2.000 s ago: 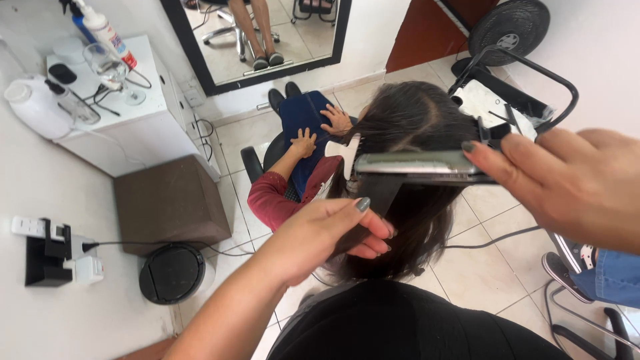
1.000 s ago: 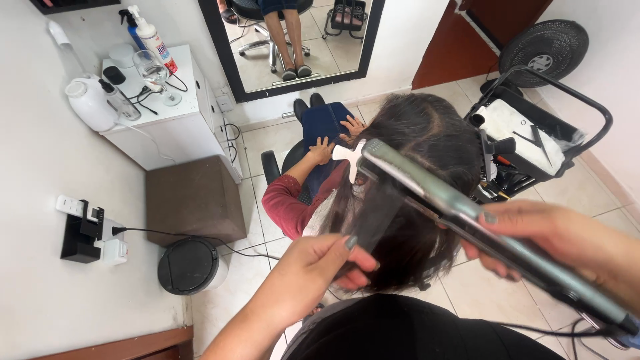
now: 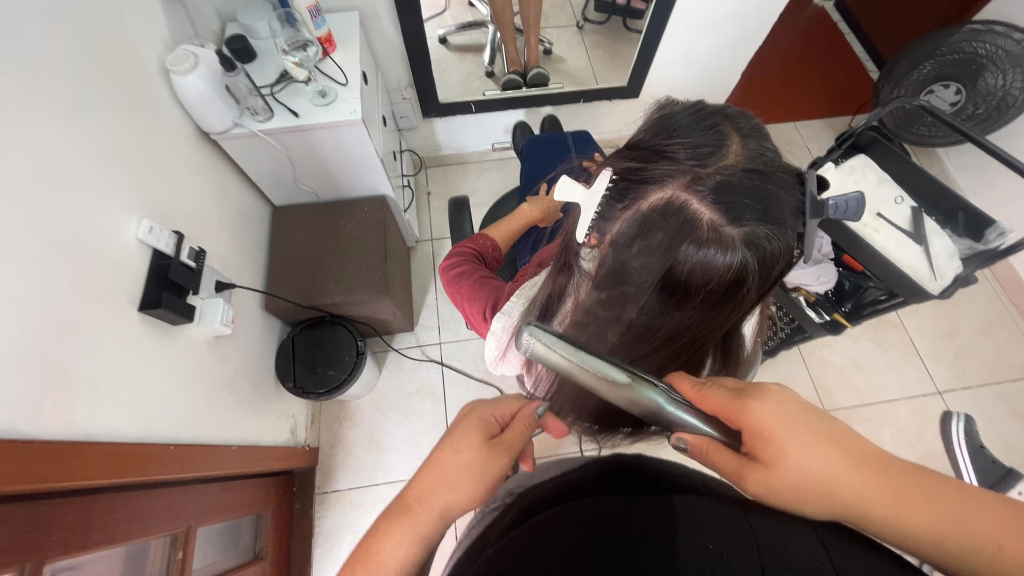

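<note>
A seated person's long dark hair [image 3: 664,280] hangs down in front of me, parted at the back. A white claw clip [image 3: 586,202] holds hair on the left side, and a grey clip [image 3: 828,206] sits on the right side. My right hand [image 3: 788,448] grips a hair straightener [image 3: 624,384] by its handle end, its plates lying across the lower hair and pointing up and left. My left hand [image 3: 500,440] is at the lower left tips of the hair, thumb and forefinger pinched together; whether strands are between them is hard to tell.
A black-framed mirror [image 3: 532,104] stands ahead. At left are a white cabinet [image 3: 304,152], a brown ottoman [image 3: 340,260], a black-lidded bin [image 3: 324,360] and a power cord [image 3: 400,352]. At right are a black trolley [image 3: 880,280], a fan [image 3: 948,84] and a shoe [image 3: 976,452].
The straightener has come down from the upper left side of the hair to its lower part. My left hand, which held a dark strand, is now lower at the hair tips.
</note>
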